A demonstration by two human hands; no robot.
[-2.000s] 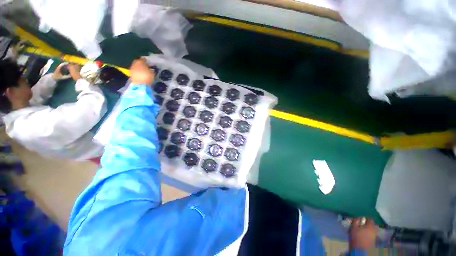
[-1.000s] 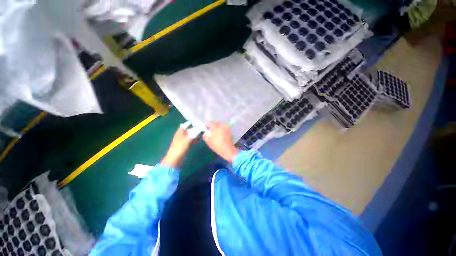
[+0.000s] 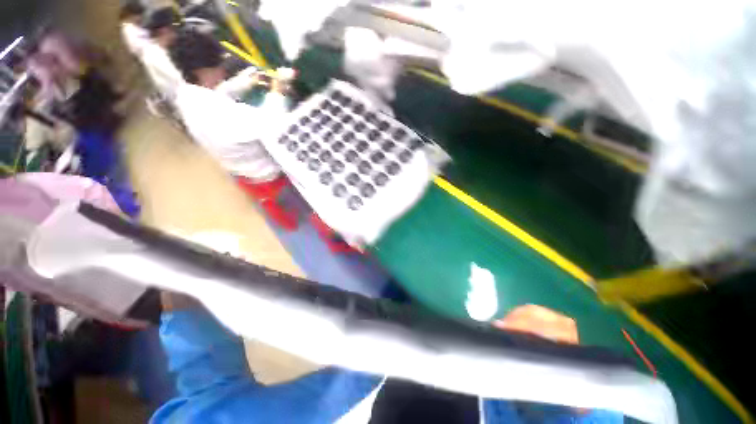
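A large tray (image 3: 390, 339), seen nearly edge-on and blurred, spans the view close in front of me, with a dark upper edge and white below. My right hand (image 3: 539, 321) shows behind its dark edge and grips it. My left hand is hidden by the tray; only the blue left sleeve (image 3: 199, 356) shows. A white tray filled with black round parts (image 3: 352, 153) lies on the green surface ahead.
A small white crumpled piece (image 3: 481, 292) and a red stick-like item (image 3: 640, 352) lie on the green surface (image 3: 423, 257). A yellow bar (image 3: 655, 284) stands at right. White sheets (image 3: 705, 124) hang above. Workers in white (image 3: 224, 124) and a person in pink (image 3: 75, 195) are at left.
The view has swung from the stacked trays back to the filled tray. My hands were at the white sheet's edge; now a large tray is raised across the view, with my right hand on it.
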